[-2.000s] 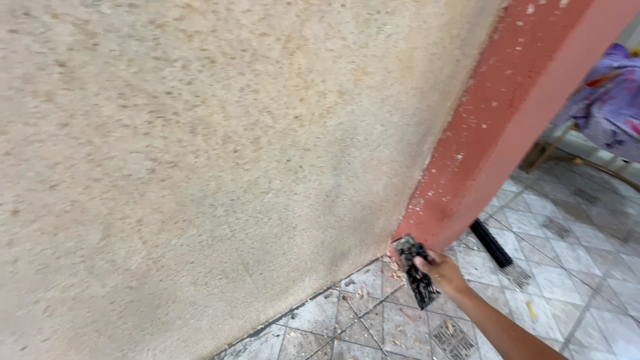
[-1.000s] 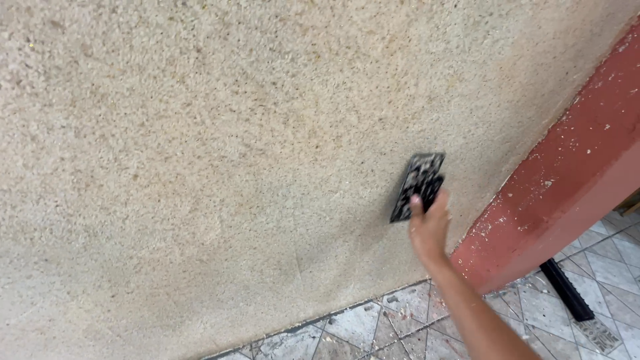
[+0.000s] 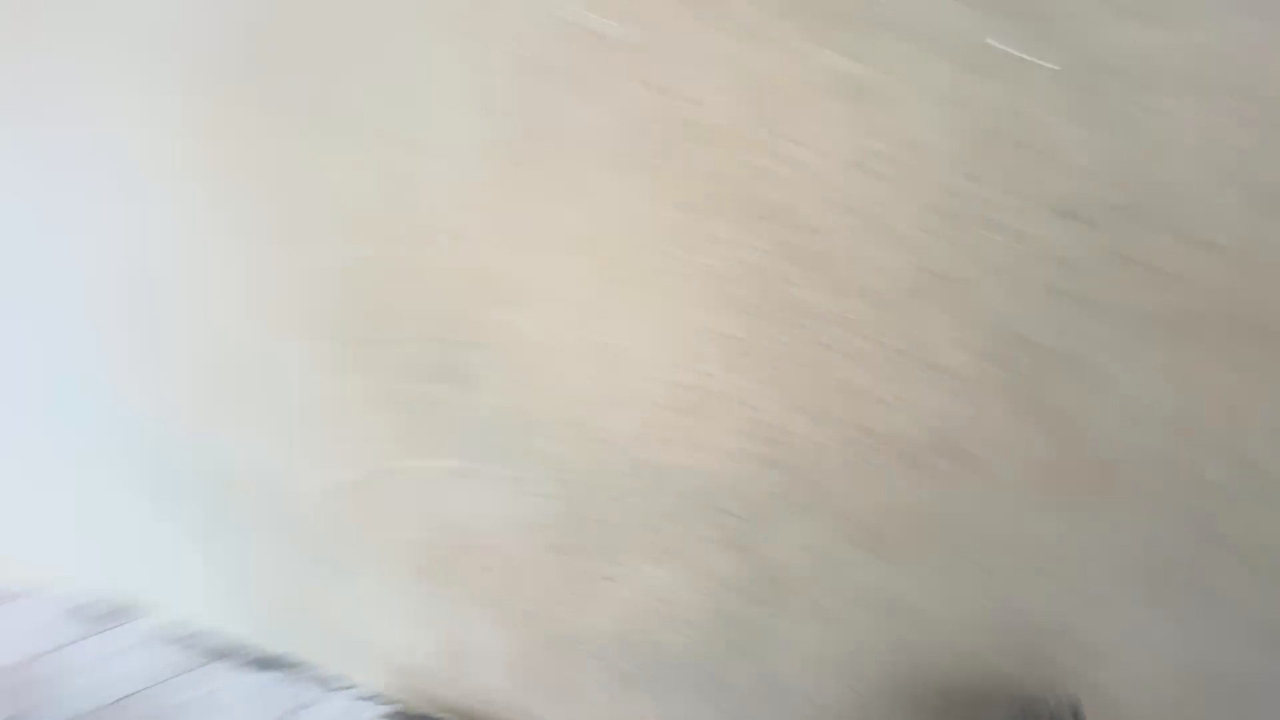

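Strong motion blur covers the view. A beige, speckled wall (image 3: 760, 330) fills nearly all of it, brighter and whiter toward the left. At the bottom edge, right of centre, is a dark blurred patch (image 3: 990, 695); whether it is a tool, a shadow or something else cannot be told. Neither my left hand nor my right hand can be made out, and the black scraping tool seen earlier is not recognisable.
Pale floor tiles (image 3: 110, 665) with dark joint lines show in the lower left corner. A dark, uneven line runs along the foot of the wall there.
The view has swung strongly along the wall. My right hand with the black tool, which was against the wall one second ago, is no longer recognisable; the red pillar has left the view.
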